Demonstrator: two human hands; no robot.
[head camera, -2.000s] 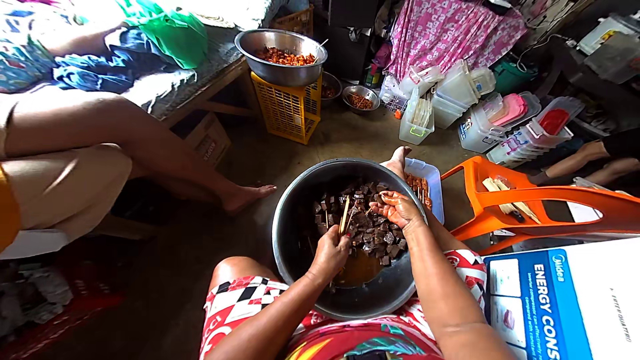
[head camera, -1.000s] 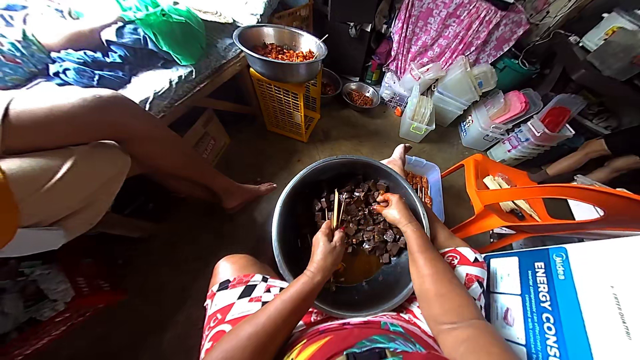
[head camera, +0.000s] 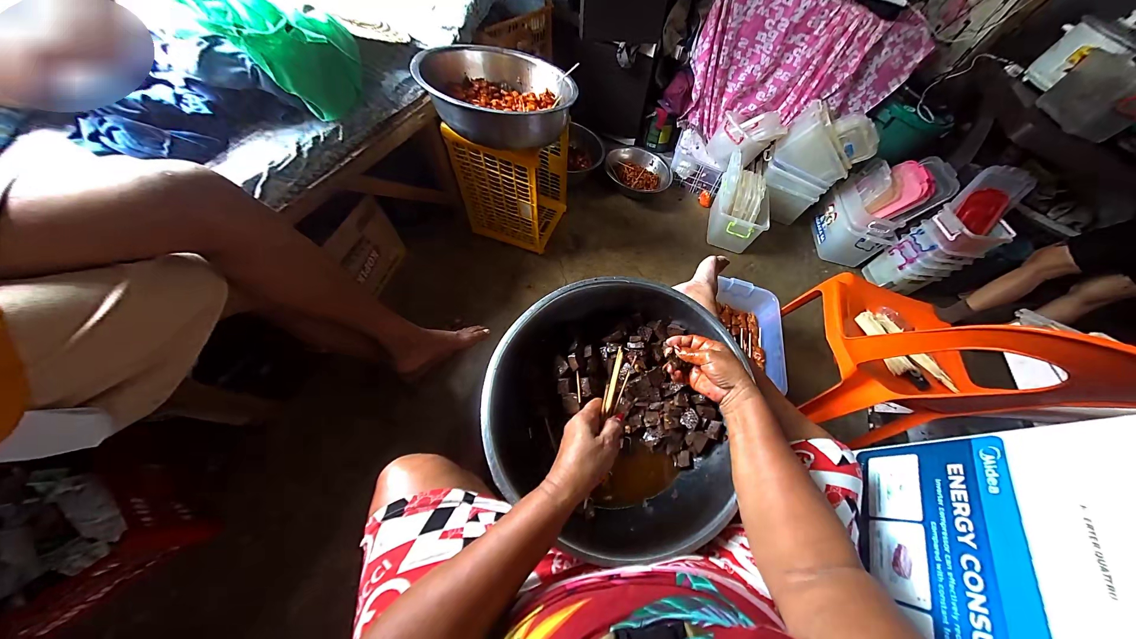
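Note:
A large dark basin (head camera: 532, 524) rests on my lap, holding dark brown cubes (head camera: 661, 399) and a pool of brownish liquid (head camera: 637, 475). My left hand (head camera: 587, 444) is closed around a small bundle of thin wooden sticks (head camera: 613, 382), which point up over the basin. Above the cubes on the right side is my right hand (head camera: 710, 366), its fingertips stained reddish and bent together near a cube; whether they pinch one is hard to tell. Some sticks lie among the cubes at the left.
Beyond the basin, a plastic tub (head camera: 770, 333) holds skewered reddish pieces. An orange chair (head camera: 932, 342) and a printed box (head camera: 1021, 532) stand at the right. A steel bowl (head camera: 497, 124) of red pieces sits on a yellow crate (head camera: 506, 191). Another person's leg (head camera: 293, 248) extends from the left.
My right hand reached in among the cubes a second ago and is now raised slightly, its fingers more spread. My left hand keeps its hold on the sticks.

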